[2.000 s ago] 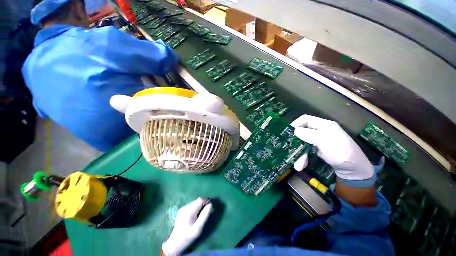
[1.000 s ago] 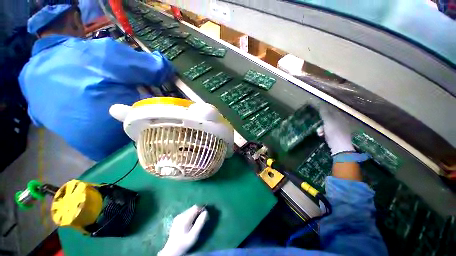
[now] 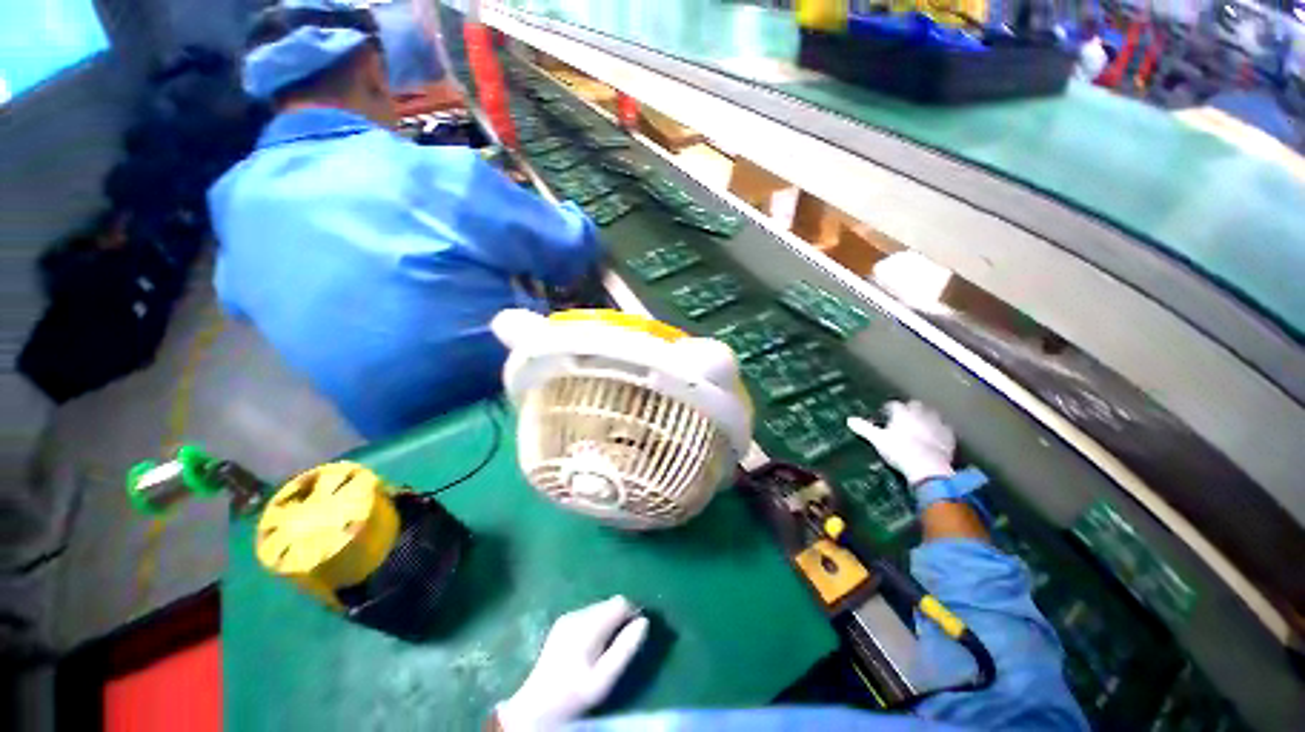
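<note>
My right hand (image 3: 912, 441), in a white glove, is over the dark conveyor belt (image 3: 956, 386) at the right. Its thumb and fingers are apart and no board is held up in it. Green circuit boards (image 3: 806, 423) lie just beside and below it; whether the fingertips touch one is unclear. My left hand (image 3: 577, 661), also white-gloved, rests on the green bench mat (image 3: 530, 594) at the bottom centre. Its fingers are half curled, and whether they hold something thin cannot be told.
The white desk fan (image 3: 624, 429) stands at the bench's far edge. A yellow-topped unit (image 3: 332, 532) and green-flanged solder spool (image 3: 169, 481) are at left. The iron stand (image 3: 832, 569) and yellow-black soldering iron (image 3: 940, 616) are at right. A person in blue (image 3: 365, 250) sits beyond. A red-lined bin (image 3: 165, 684) is lower left.
The circuit board that my right hand held up has been let go onto the conveyor. The view has turned, so the fan and bench sit further right. My left hand stays on the mat.
</note>
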